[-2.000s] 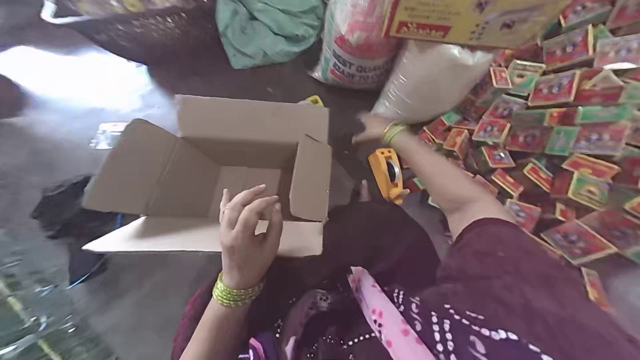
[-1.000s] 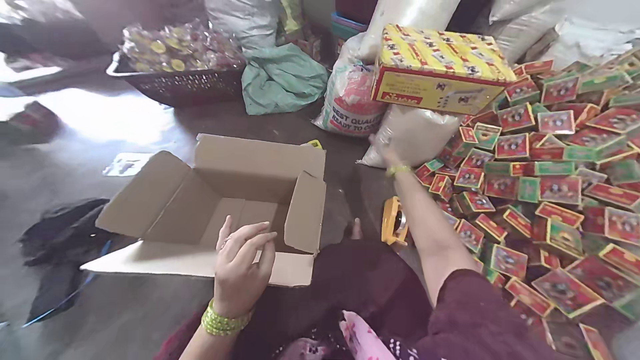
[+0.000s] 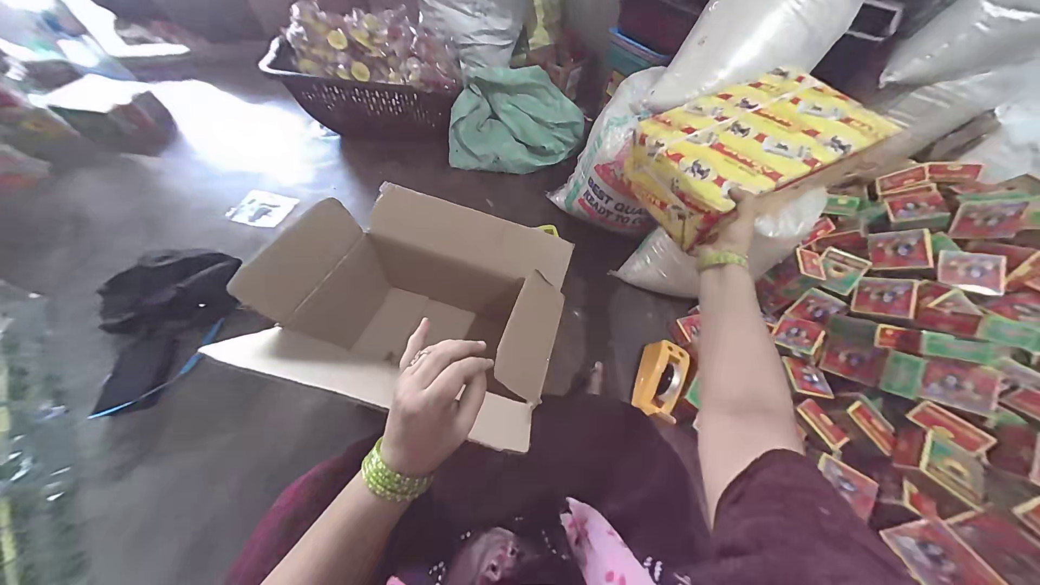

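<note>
An open, seemingly bare cardboard box (image 3: 455,223) stands on the floor before me, its flaps spread. My left hand (image 3: 443,390) hovers at its near edge, fingers apart and holding nothing. My right hand (image 3: 735,227) grips the near lower edge of a yellow and red printed carton (image 3: 756,138), which is tilted above white sacks; its underside and my fingertips are partly hidden. An orange tape dispenser (image 3: 660,380) lies on the floor between the box and my right forearm.
Many small red and green boxes (image 3: 886,301) are heaped at the right. Behind stand a dark basket (image 3: 374,106) of wrapped items, a green cloth sack (image 3: 513,122) and a printed white sack (image 3: 611,175). Black cloth (image 3: 162,292) lies at the left.
My right hand has moved forward from over the floor to the yellow carton and taken hold of it. The carton is now tilted. My left hand stays near the open box. The view has shifted.
</note>
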